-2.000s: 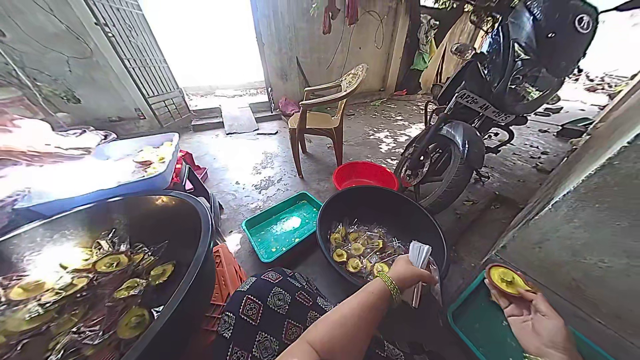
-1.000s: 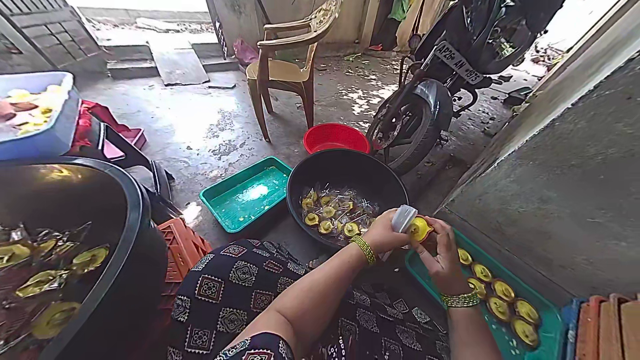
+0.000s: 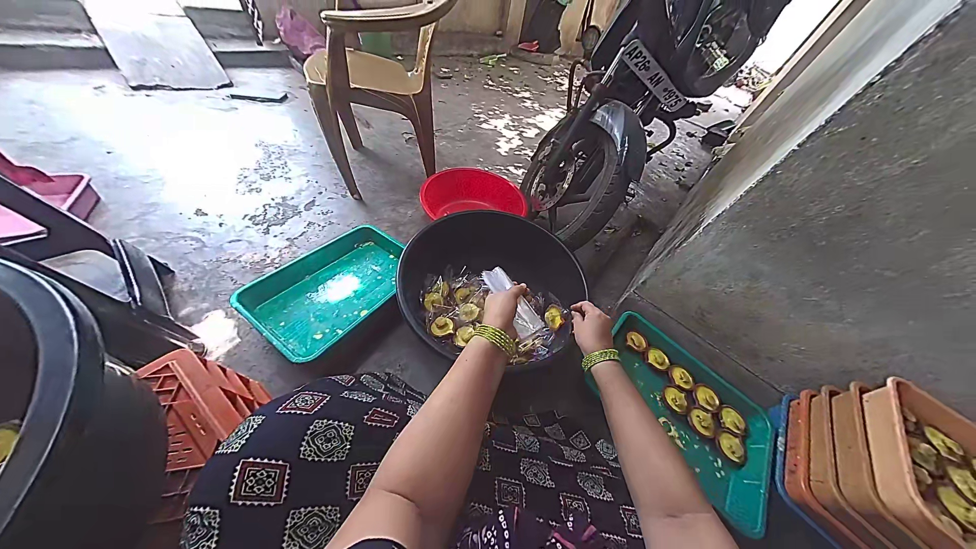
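My left hand (image 3: 505, 306) is closed on a stack of clear plastic bags (image 3: 522, 311) over a black round tub (image 3: 427, 244). Beside the tub's right rim, my right hand (image 3: 592, 326) has its fingertips together at the edge of a clear wrapper; a yellow-topped round piece (image 3: 553, 317) shows in that wrapper, just left of the fingers. Many similar wrapped pieces (image 3: 467, 312) lie in the tub. To the right, a green tray (image 3: 751, 496) holds several unwrapped yellow-topped pieces (image 3: 705, 399) in dark rims.
Left of the tub is another green tray (image 3: 320, 301), with a red basin (image 3: 473, 192) behind it to the right. A plastic chair (image 3: 374, 72) and a motorcycle (image 3: 610, 137) stand farther back. Stacked orange crates (image 3: 846, 450), a concrete wall (image 3: 831, 259) and a large black tub (image 3: 91, 427) flank me.
The yellow-topped piece that my right hand held bare two seconds ago is no longer in the palm. My right hand has moved left to the tub's rim. The view has tilted down.
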